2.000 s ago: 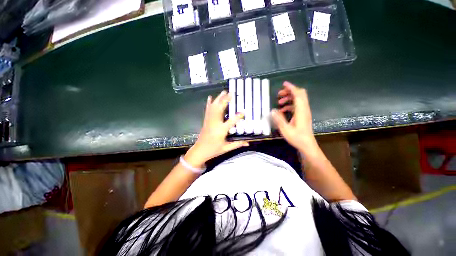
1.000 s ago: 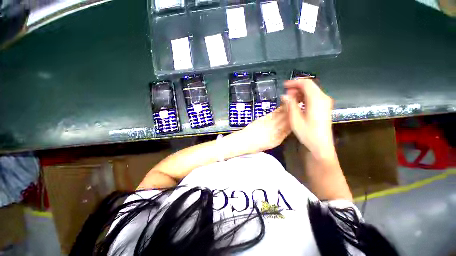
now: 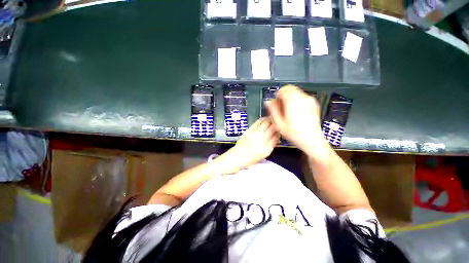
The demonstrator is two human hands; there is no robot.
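Observation:
Several keypad phones lie face up in a row along the bench's front edge. Two lie at the left, a phone point(image 3: 202, 110) and another phone point(image 3: 236, 110); one tilted phone point(image 3: 337, 119) lies at the right. Both hands are over a middle phone point(image 3: 270, 94), whose screen end shows above them. My left hand point(image 3: 257, 138) is at its lower part, fingers bent. My right hand point(image 3: 295, 114) is blurred above it and hides what lies beneath. The clear tray point(image 3: 288, 81) is behind, with white slips point(image 3: 284, 41) in its near pockets.
White phone backs point(image 3: 258, 8) fill the tray's far pockets. The green bench point(image 3: 118, 67) curves around. Cardboard boxes point(image 3: 92, 190) and a red stool point(image 3: 441, 187) are below the bench. A grey item point(image 3: 437, 13) is at the back right.
The on-edge stack seen first is now phones spread face up. My hands have moved from the rightmost phone to the middle one. The view has shifted, so tray and phones appear further right.

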